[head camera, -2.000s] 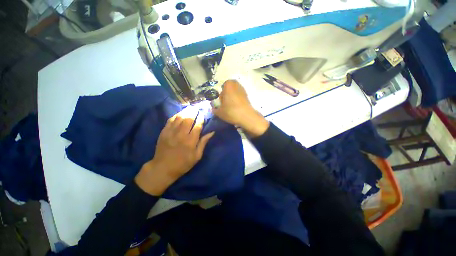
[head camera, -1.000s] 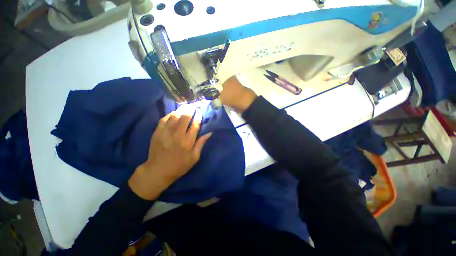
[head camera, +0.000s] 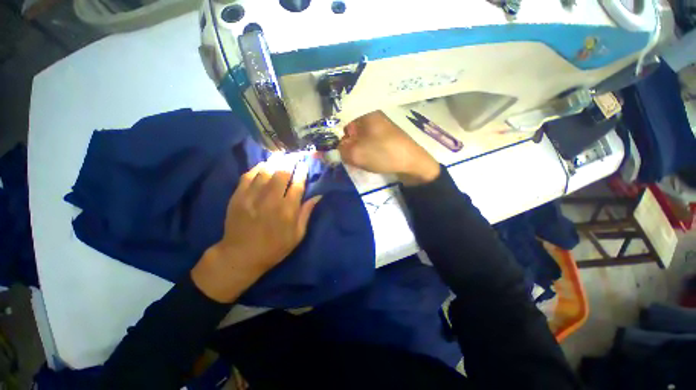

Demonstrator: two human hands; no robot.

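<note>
A navy fabric piece point(head camera: 168, 190) lies over the white table, with its upper edge under the lit needle area of the white and blue sewing machine point(head camera: 427, 53). My left hand point(head camera: 259, 221) lies flat on the fabric, palm down. Its fingertips are just in front of the needle and its thumb is apart. My right hand point(head camera: 385, 148) is curled beside the presser foot point(head camera: 322, 139), right of the needle. Its fingertips are partly hidden and I cannot tell whether they pinch the cloth. Lamp glare washes out the stitching spot.
Reddish thread snips point(head camera: 436, 131) lie on the machine bed. An orange basket point(head camera: 581, 305) with navy pieces stands right of my lap. A wooden stool point(head camera: 655, 228) is farther right. More navy cloth hangs behind the machine's right end and lies left of the table point(head camera: 65, 152).
The fabric has shifted a little left relative to the needle. My left hand stays pressed on it. My right wrist and forearm have changed angle, with the hand still beside the foot. The view has shifted slightly.
</note>
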